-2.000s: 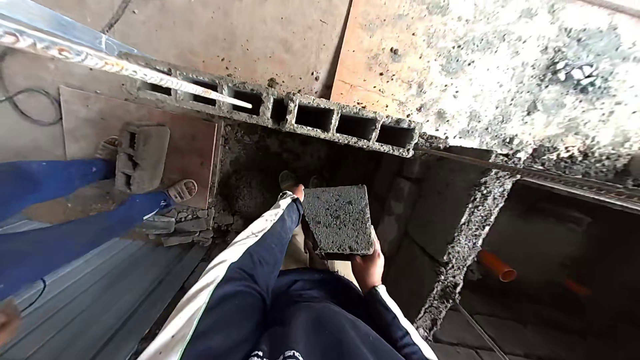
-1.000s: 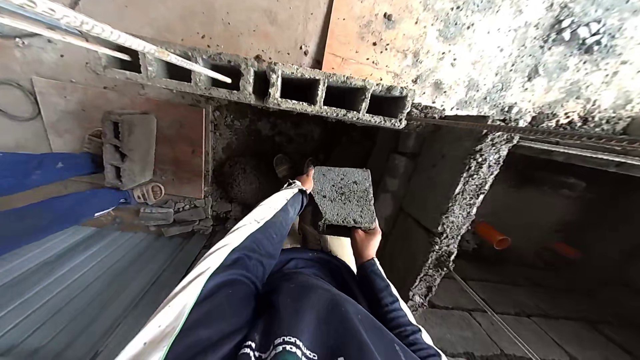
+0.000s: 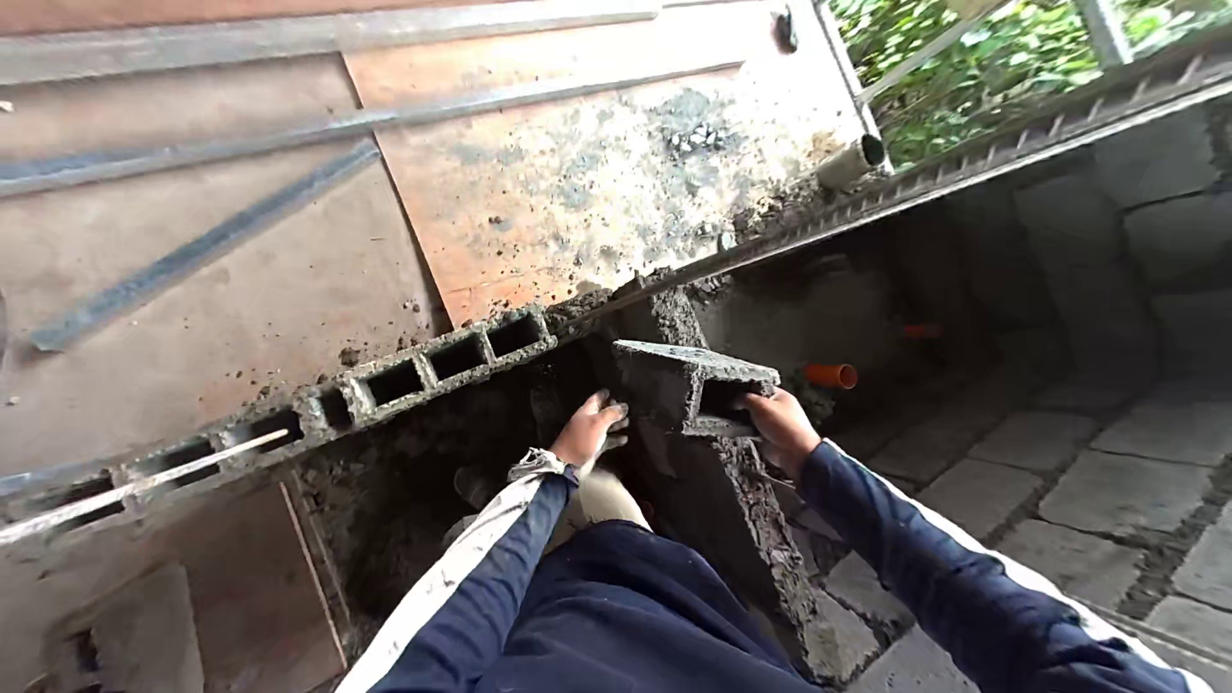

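Note:
A short hollow concrete block [image 3: 698, 362] is tilted at the top of the narrow mortar-covered wall [image 3: 760, 529]. My right hand [image 3: 784, 423] grips its right end, with fingers at the open core. Just left of the block is my left hand [image 3: 589, 430], its fingers apart and with no block in it. Whether the block rests on the wall cannot be told. Left of my hands runs a row of hollow concrete blocks [image 3: 409, 378] with open cores. The lower side of the held block is partly hidden.
A steel reinforcing bar assembly [image 3: 914, 192] runs toward the upper right. An orange pipe [image 3: 830, 375] sticks out beyond the narrow wall. Stained plywood sheets [image 3: 539, 192] lie ahead, with a metal bar [image 3: 207, 245] on them. Another concrete block [image 3: 144, 630] lies at lower left.
The block has moved from between both hands to the narrow wall on the right, and my left hand has let go of it. The view has swung right; the co-worker's legs are out of view.

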